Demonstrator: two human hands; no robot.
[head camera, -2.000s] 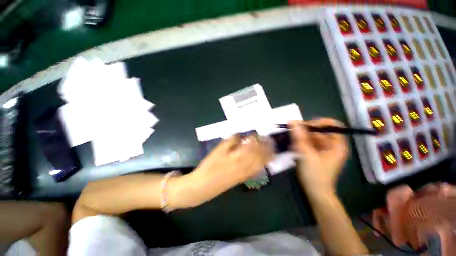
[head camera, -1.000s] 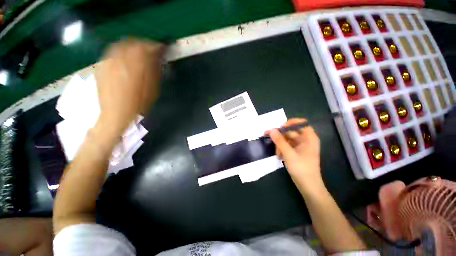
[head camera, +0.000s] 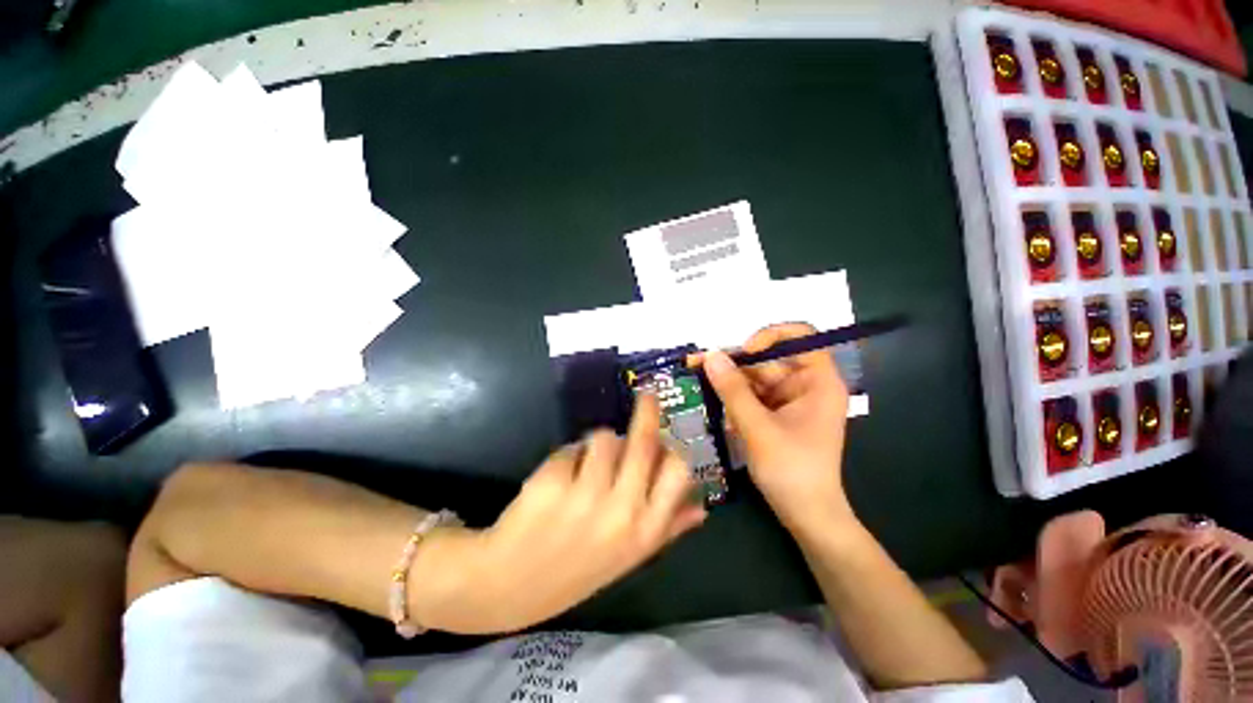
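Observation:
A phone unit (head camera: 694, 434) with a green circuit board showing lies in front of me, over the black sheet (head camera: 591, 392) and the white strips. My left hand (head camera: 598, 508) is at its left side, index finger extended onto the board; whether it grips the unit I cannot tell. My right hand (head camera: 783, 419) holds black tweezers (head camera: 838, 335) by the unit's upper right, their tips near its top edge. The white sticker sheet (head camera: 701, 261) with grey blocks lies just beyond. Any small piece at the tips is too small to see.
Fanned white sheets (head camera: 268, 261) lie at left, beside a dark glossy smartphone (head camera: 99, 337). A white foam tray (head camera: 1010, 295) with red-and-black modules stands at right. A pink fan (head camera: 1168, 591) is at lower right. A red tray (head camera: 1182, 25) and the pale edge (head camera: 454, 37) are at the back.
My left hand has come back from the far left to the work. The phone unit now lies over the black sheet. My right hand still holds the tweezers. The camera view has shifted.

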